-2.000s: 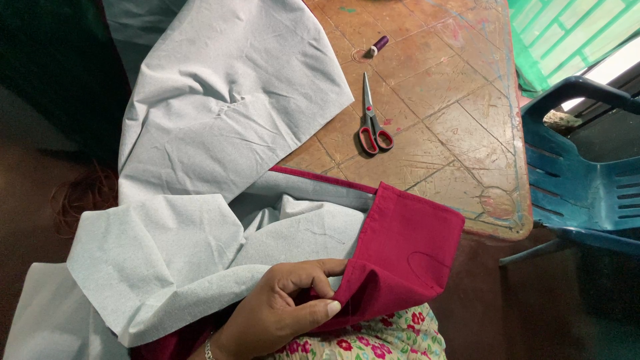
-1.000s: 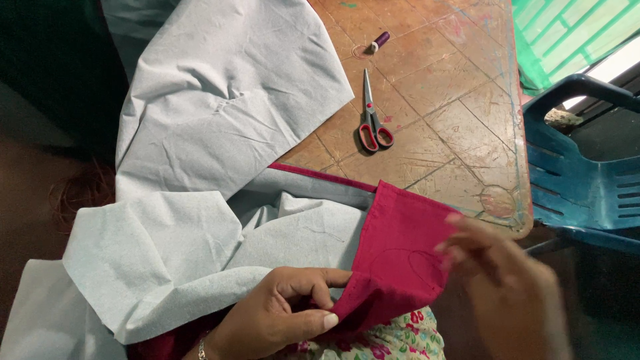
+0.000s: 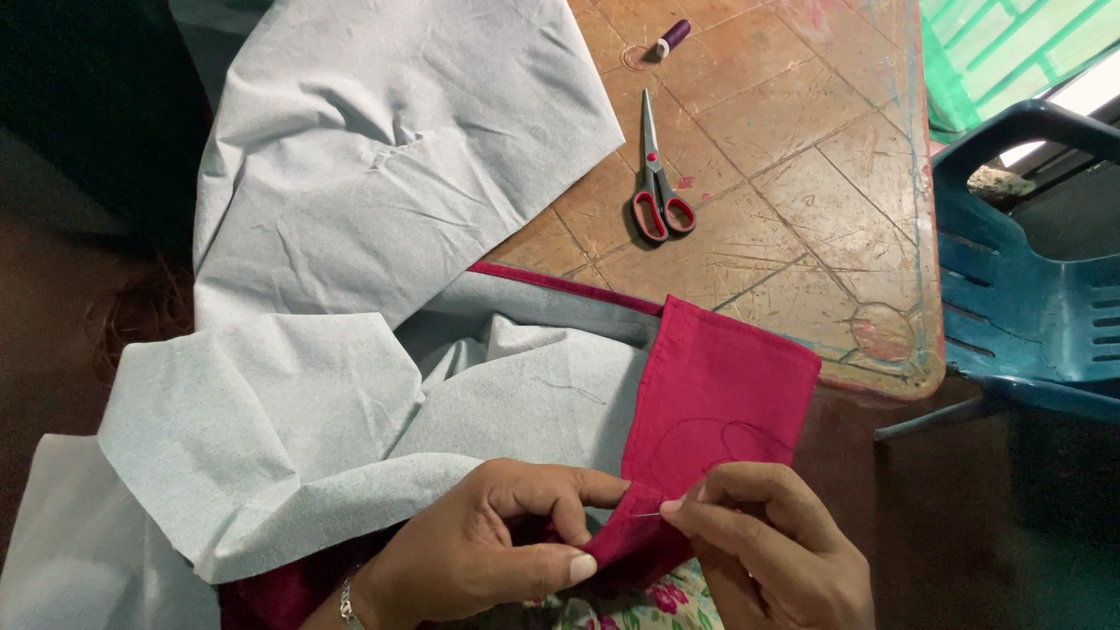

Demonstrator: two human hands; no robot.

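Note:
My left hand (image 3: 507,534), with a bracelet at the wrist, pinches the folded edge of the magenta fabric (image 3: 726,376) between thumb and fingers. Between the thumb and fingertips of my right hand (image 3: 779,534) is a thin sewing needle (image 3: 646,514), its point at the magenta fold just right of my left fingers. A dark thread (image 3: 678,426) lies in loops on the magenta panel. This panel borders a large pale grey cloth (image 3: 332,411), which spreads over the lap and the table. A short row of dark thread shows on the grey cloth.
Scissors with red and black handles (image 3: 662,214) lie on the worn brown table (image 3: 814,192). Behind them is a purple thread spool (image 3: 674,39). A blue plastic chair (image 3: 1015,271) stands at the right, beside a green curtain (image 3: 1006,52).
My right hand, out of view two seconds ago and blurred at the right one second ago, has come left to the magenta fold. My left hand keeps its hold.

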